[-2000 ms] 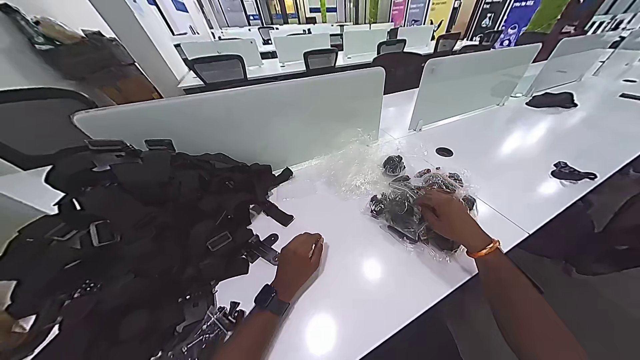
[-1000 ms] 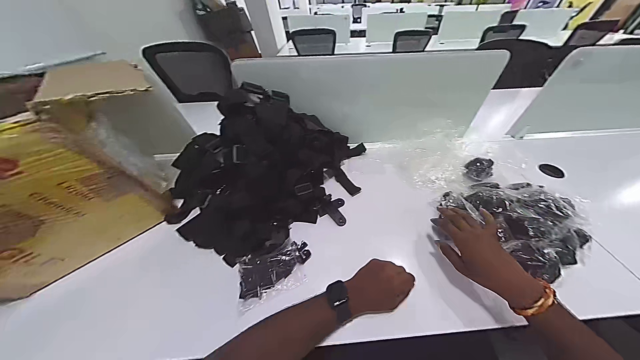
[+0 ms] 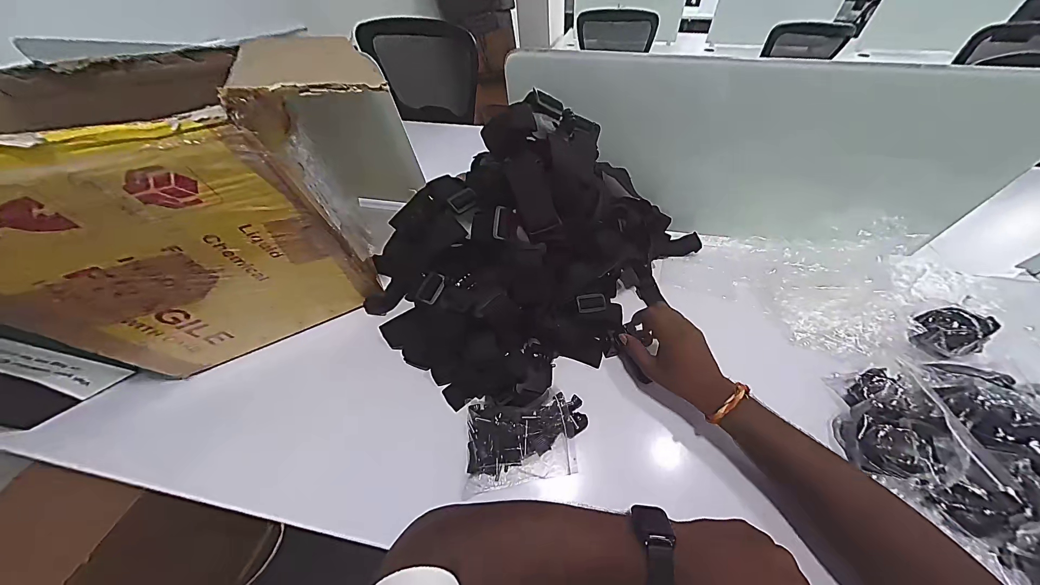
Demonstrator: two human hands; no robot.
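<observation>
A large heap of black webbing straps with buckles [image 3: 528, 252] lies on the white desk. At its right edge my right hand [image 3: 670, 349], with an orange bracelet at the wrist, pinches a small black piece between thumb and fingers. Just below the heap lies a clear plastic bag of small black parts [image 3: 520, 435]. My left forearm, wearing a black watch [image 3: 653, 528], crosses the bottom of the view; the left hand itself cannot be made out. Clear bags of black items [image 3: 951, 455] lie at the right.
An open, worn yellow cardboard box [image 3: 162, 260] stands at the left. Behind the heap rises a frosted desk partition [image 3: 772, 146]. Crumpled clear plastic wrap [image 3: 829, 284] lies along its base. A mesh chair [image 3: 418, 69] is behind the desk.
My right hand has moved left, from the clear bags to the right edge of the strap heap, and now grips a small black piece. The view has turned left.
</observation>
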